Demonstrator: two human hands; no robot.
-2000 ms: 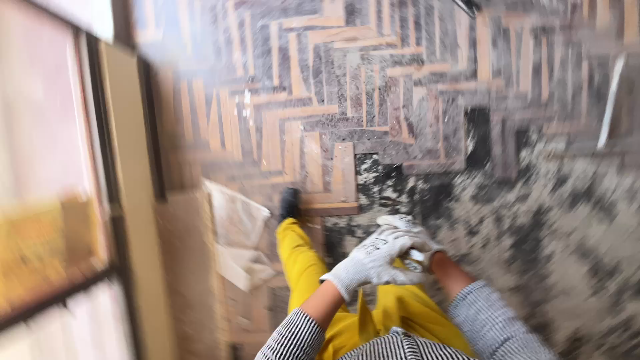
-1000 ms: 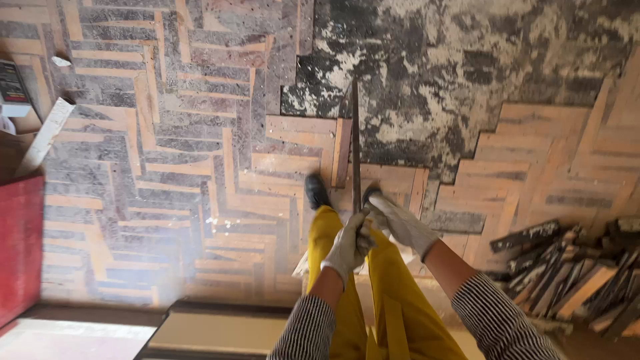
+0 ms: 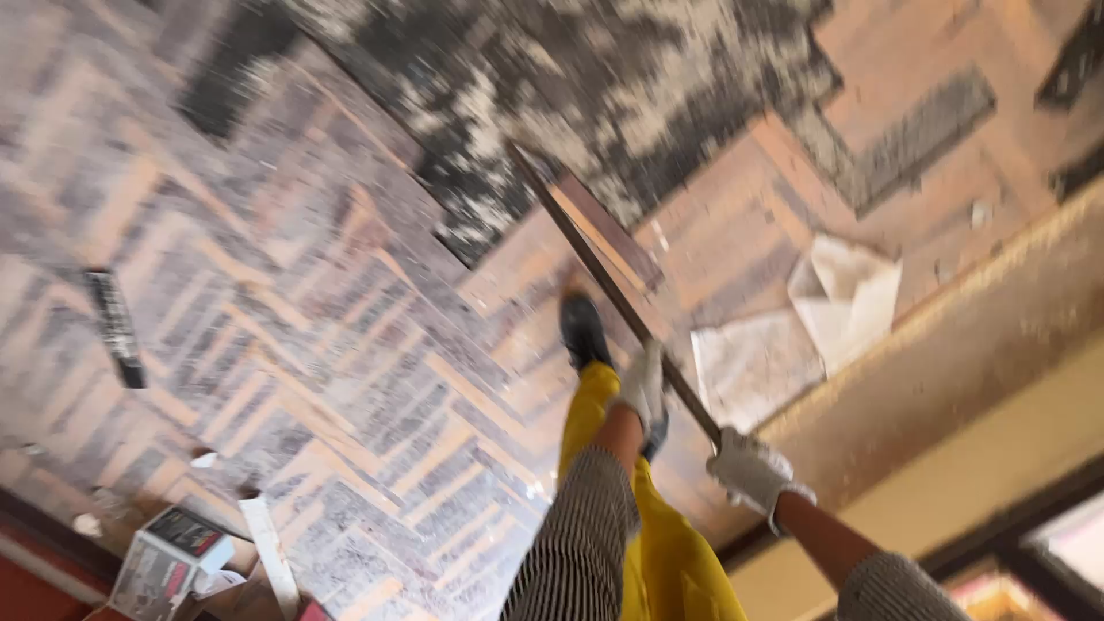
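A long dark metal pry bar [image 3: 595, 263] slants across the middle of the head view. My left hand [image 3: 641, 379], in a pale work glove, is closed around its middle part. My right hand [image 3: 752, 470], gloved alike, grips the near end at lower right. The bar's far tip reaches the edge of the bare patch of black and whitish subfloor [image 3: 569, 86]. Beside the bar lies a reddish-brown parquet block [image 3: 608, 228], at the border of the herringbone parquet floor [image 3: 388, 345]. Motion blur hides whether the tip touches the floor.
A crumpled whitish sheet [image 3: 759, 362] lies right of my boots, near the wall base [image 3: 975, 379]. At lower left are a printed box [image 3: 159, 565] and a pale strip [image 3: 269, 552]. A dark loose wood block [image 3: 115, 328] lies on the parquet at left.
The view has turned strongly. My hands, close together a second ago, are now apart along the bar, with my right hand at its near end.
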